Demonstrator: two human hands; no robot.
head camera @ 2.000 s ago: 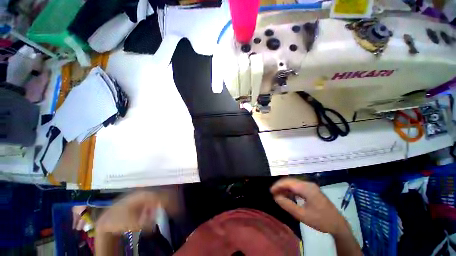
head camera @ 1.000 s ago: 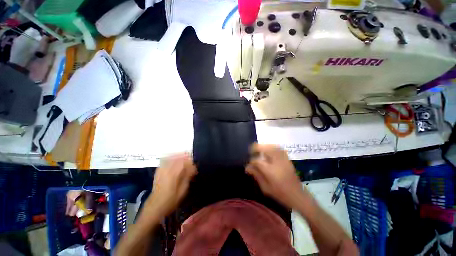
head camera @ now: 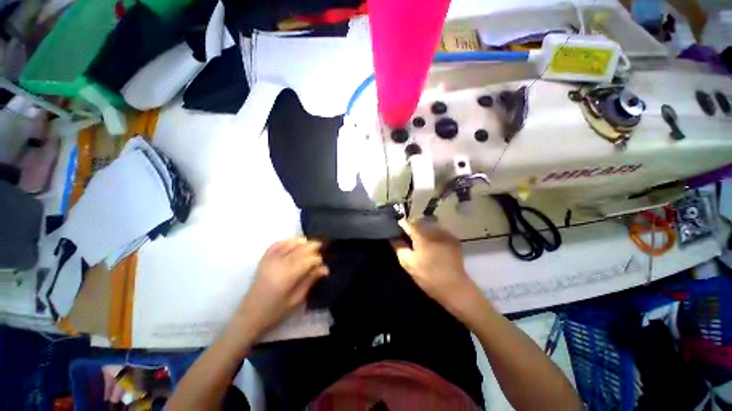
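Note:
A black fabric panel (head camera: pixel 302 164) lies on the white table beside the left end of the sewing machine head (head camera: pixel 514 152). A folded black band (head camera: pixel 349 224) crosses its near end, close to the needle area. More black fabric (head camera: pixel 361 281) hangs from there over the table edge toward my lap. My left hand (head camera: pixel 295 269) holds the fabric at its left side, fingers bent. My right hand (head camera: pixel 425 253) holds its right side, fingertips just below the presser foot area. The fingertips and the presser foot are partly hidden or blurred.
White-faced pieces (head camera: pixel 128 205) lie fanned at left on an orange-edged strip (head camera: pixel 122 297). A green basket (head camera: pixel 68 60) and more cut pieces (head camera: pixel 217 80) are at the back left. Black shears (head camera: pixel 530 233) and orange snips (head camera: pixel 652 233) lie right. A pink holder (head camera: pixel 405 60) stands on the machine. Blue crates (head camera: pixel 598 353) are below.
Both hands have moved from the front table edge up toward the needle area with the fabric. The panel's near part is now bunched or folded between them. The view has tilted, so the table appears lower.

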